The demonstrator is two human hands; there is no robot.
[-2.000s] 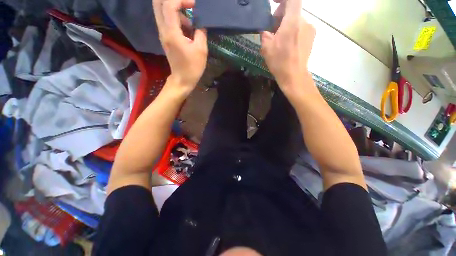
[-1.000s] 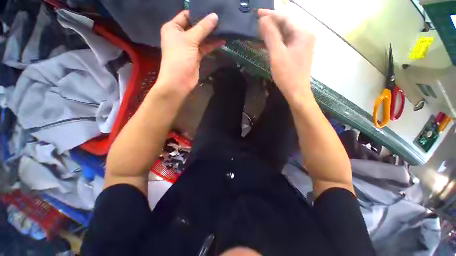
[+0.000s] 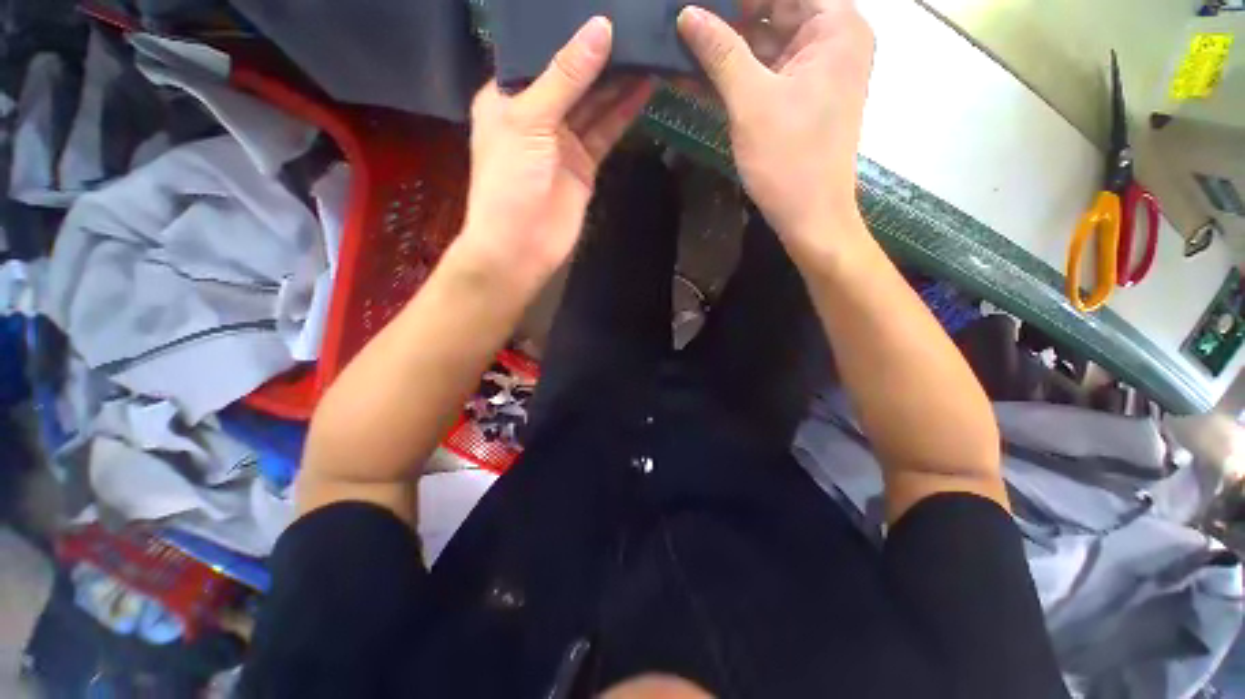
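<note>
A dark grey sleeve end [image 3: 587, 30] lies at the top edge of the view, partly cut off. My left hand [image 3: 535, 164] holds its lower left part, thumb on top and fingers underneath. My right hand [image 3: 799, 123] holds its right side, thumb on top, some fingers bent beside it. No buttons can be made out on the cloth now. More dark grey cloth [image 3: 369, 48] extends to the left.
Scissors with orange and red handles [image 3: 1096, 246] lie on the white machine table [image 3: 942, 109], which has a green speckled edge [image 3: 956, 246]. A red crate [image 3: 358, 232] and light grey pieces [image 3: 178, 260] are at left. A small red basket [image 3: 478, 444] is on the floor.
My right thumb and fingers have come from the cloth's right edge onto its lower right part. The button seen earlier no longer shows. My left hand keeps its hold on the left side.
</note>
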